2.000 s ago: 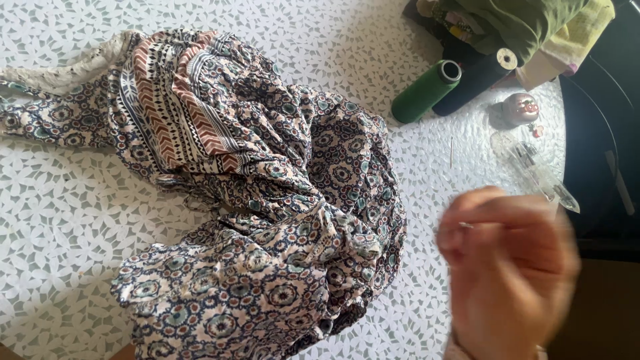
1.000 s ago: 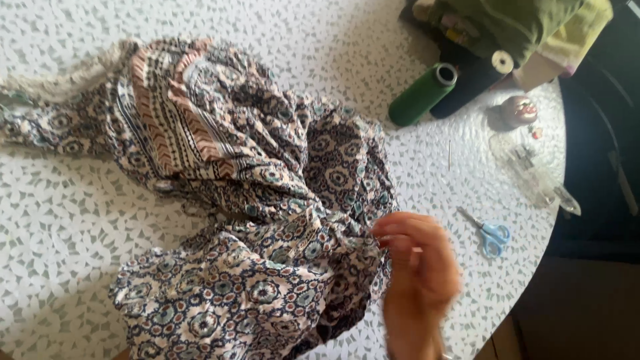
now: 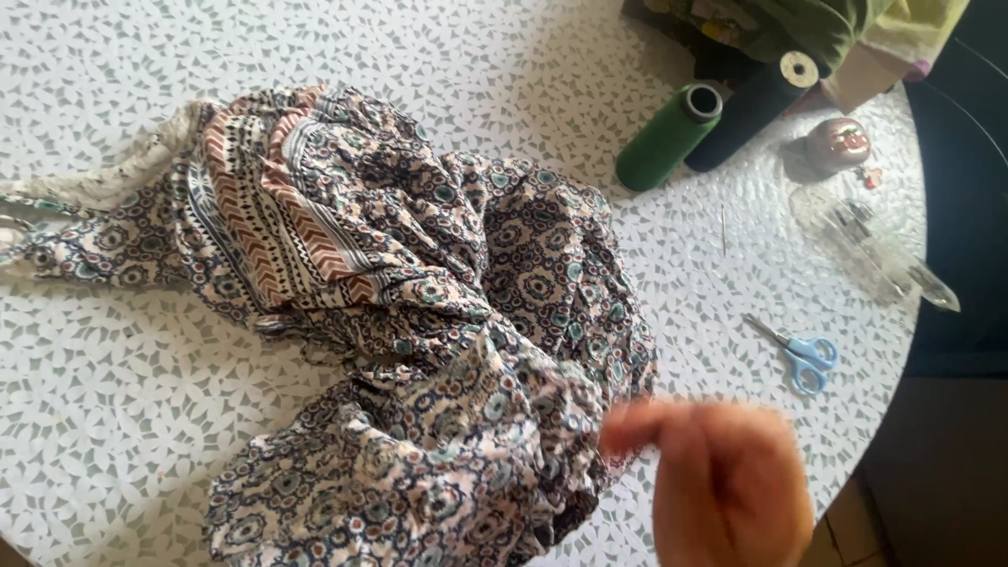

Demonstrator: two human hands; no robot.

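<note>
A patterned cloth garment (image 3: 378, 268) with reddish chevron bands and a pale lace edge lies bunched across the table. My right hand (image 3: 713, 472) is at its lower right edge, fingers curled and fingertips close together near the fabric; blur hides whether anything thin is between them. My left hand is not in view. To the right of the garment are small scissors (image 3: 803, 358) with light blue handles and a thin needle-like metal piece (image 3: 724, 229). A green thread cone (image 3: 665, 142) lies beside a dark thread cone (image 3: 752, 110) above them.
The round table (image 3: 102, 378) has a patterned white cover. Near its right edge sit a shiny pinkish round object (image 3: 839, 146), a small charm (image 3: 872, 178) and a clear plastic package (image 3: 874, 244). Green and yellow fabric (image 3: 835, 31) is heaped at top right.
My right hand moved left to the garment between the first and second frames, uncovering the scissors. It is now slightly away from where it touched the cloth.
</note>
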